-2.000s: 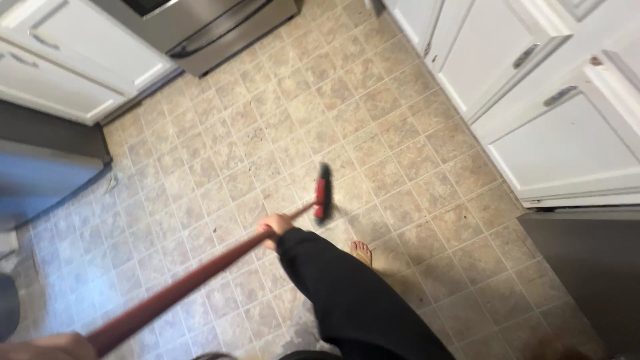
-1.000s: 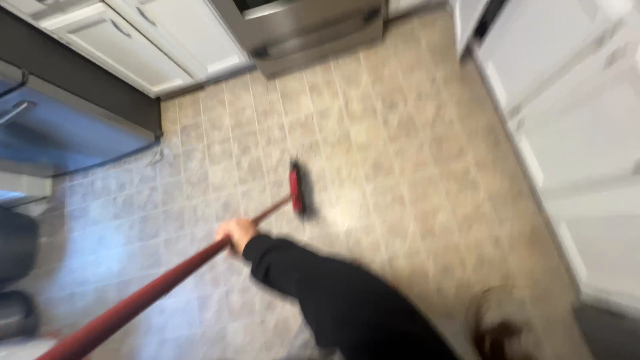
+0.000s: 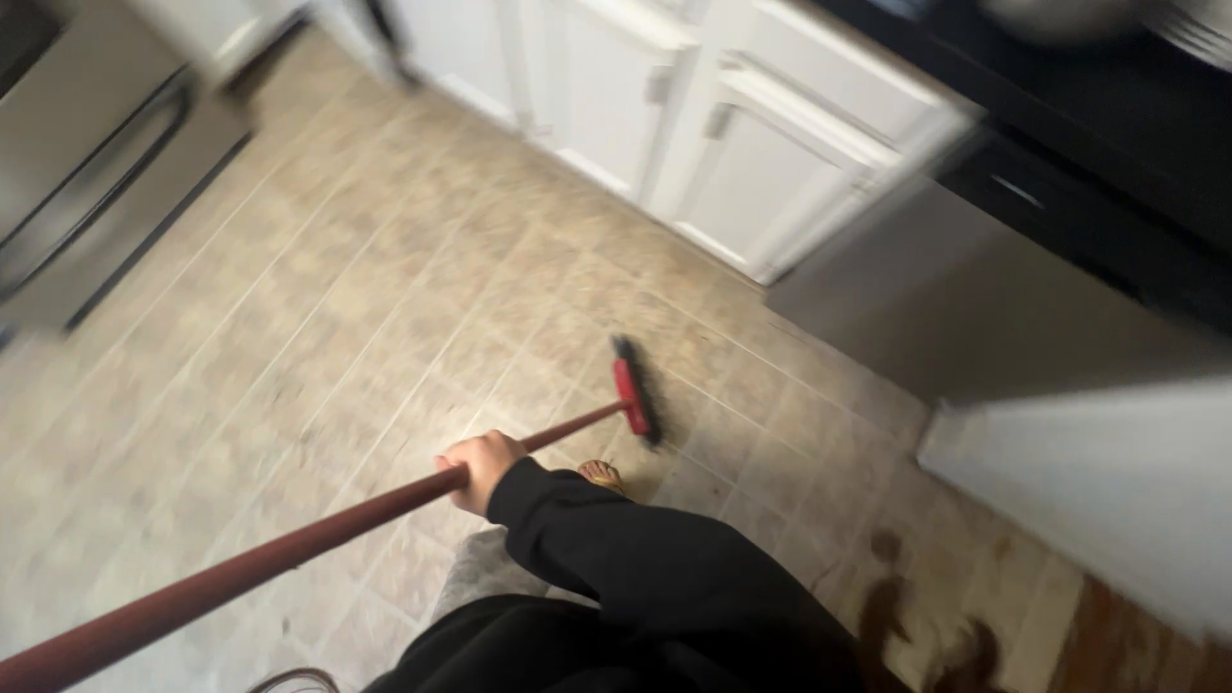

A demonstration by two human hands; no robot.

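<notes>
My right hand (image 3: 481, 471), at the end of a black sleeve, is wrapped around the red handle (image 3: 241, 553) of a push broom. Down on the tile floor rests the broom's red and black head (image 3: 633, 391), its dark bristles facing the cabinets and slightly blurred. The handle runs out of view at the lower left corner. My left hand is outside the picture. Just below the broom head, my bare toes in a sandal (image 3: 602, 475) show beside the sleeve.
White cabinets (image 3: 760, 173) and a stainless dishwasher (image 3: 924, 279) line the right side under a dark countertop (image 3: 1078, 125). A stainless oven (image 3: 106, 164) stands at upper left. A blurred brown shape (image 3: 924, 626) lies at lower right, near wood flooring (image 3: 1136, 645).
The view has turned strongly to the right, bringing the dishwasher and countertop in. My right hand keeps its hold on the handle; my left hand, at the lower left two seconds ago, is out of view.
</notes>
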